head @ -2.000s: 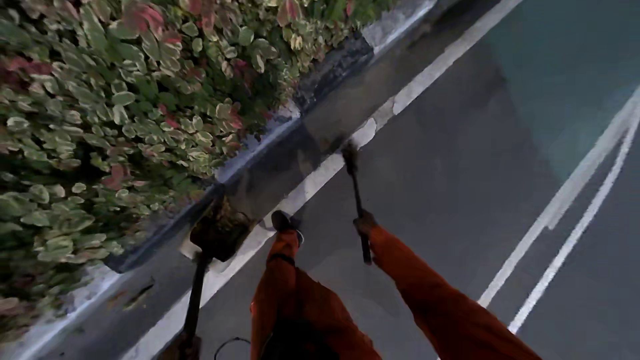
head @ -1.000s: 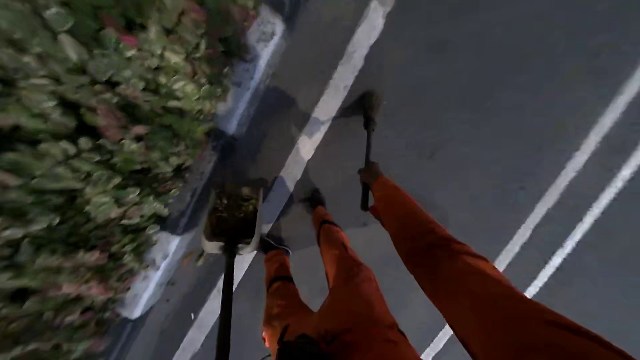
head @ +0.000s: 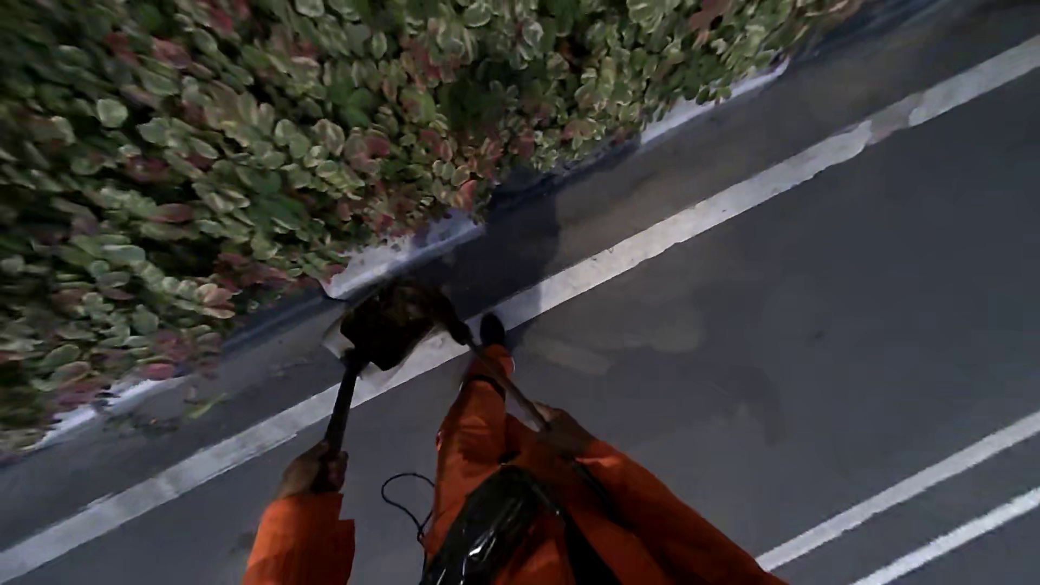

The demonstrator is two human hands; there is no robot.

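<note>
My left hand [head: 315,471] grips the dark handle of a long-handled dustpan [head: 390,325], whose pan lies over the road edge by the kerb. Dark debris seems to fill the pan, though its detail is lost in shadow. My right hand [head: 562,429], in an orange sleeve, is closed around the thin handle of a broom [head: 508,383]. The broom's dark head meets the right side of the pan; whether its bristles are inside the pan I cannot tell.
A variegated hedge [head: 325,146] overhangs the painted kerb [head: 406,253]. A white line [head: 601,268] runs along the asphalt beside it. My shoe [head: 491,329] is on that line. A black shiny bag [head: 487,528] and a thin looped cord hang at my waist.
The broom, held out to the right over the asphalt one second ago, is now at the dustpan. My right hand has come in close to my body. The view has turned.
</note>
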